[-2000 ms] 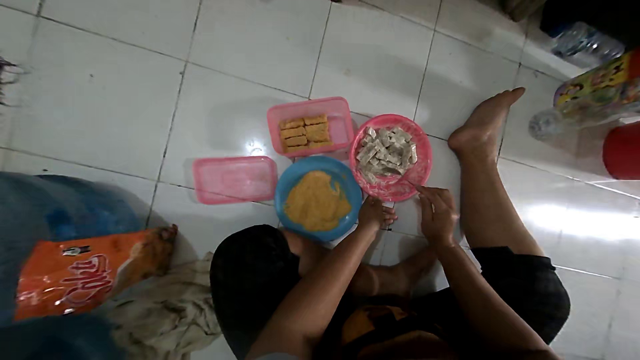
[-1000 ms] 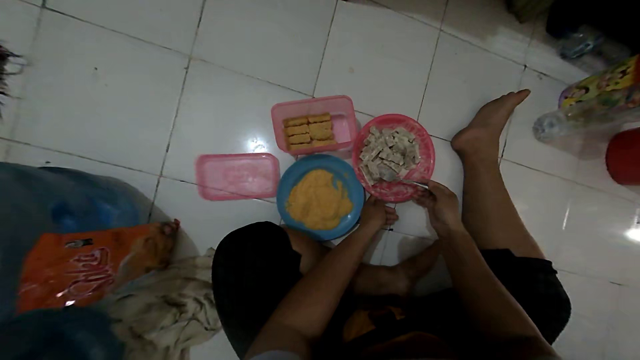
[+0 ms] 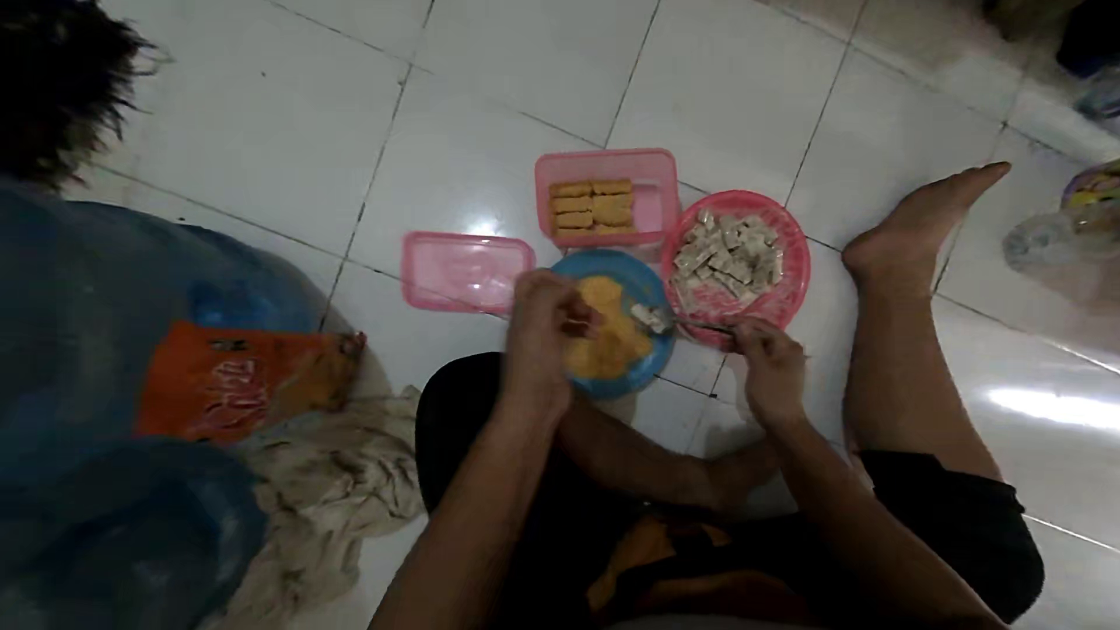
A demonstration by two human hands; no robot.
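Observation:
My right hand [image 3: 770, 354] is closed on the handle of a metal spoon [image 3: 700, 325]. Its bowl carries a pale, batter-coated piece [image 3: 649, 318] over the right side of a blue bowl [image 3: 662, 350] of orange-yellow crumbs [image 3: 608, 350]. Over that bowl's left side is my left hand [image 3: 553, 311], fingers bent and apart, with nothing visible in them. Many pale coated pieces [image 3: 731, 258] lie in a pink bowl [image 3: 801, 262] to the right. Behind, a pink plastic container [image 3: 606, 162] holds several crumb-coated pieces [image 3: 591, 207] in rows.
A pink lid [image 3: 468, 271] lies on the tiled floor left of the blue bowl. Further left are an orange packet [image 3: 236, 381] bearing writing, a crumpled cloth [image 3: 328, 490] and large blue plastic jugs [image 3: 131, 289]. My bare foot [image 3: 919, 214] is at the right, near a clear bottle [image 3: 1037, 241].
The spoon has moved from the pink bowl to over the blue bowl, a coated piece now on it. My left hand has moved left and up over the crumbs. The view has shifted.

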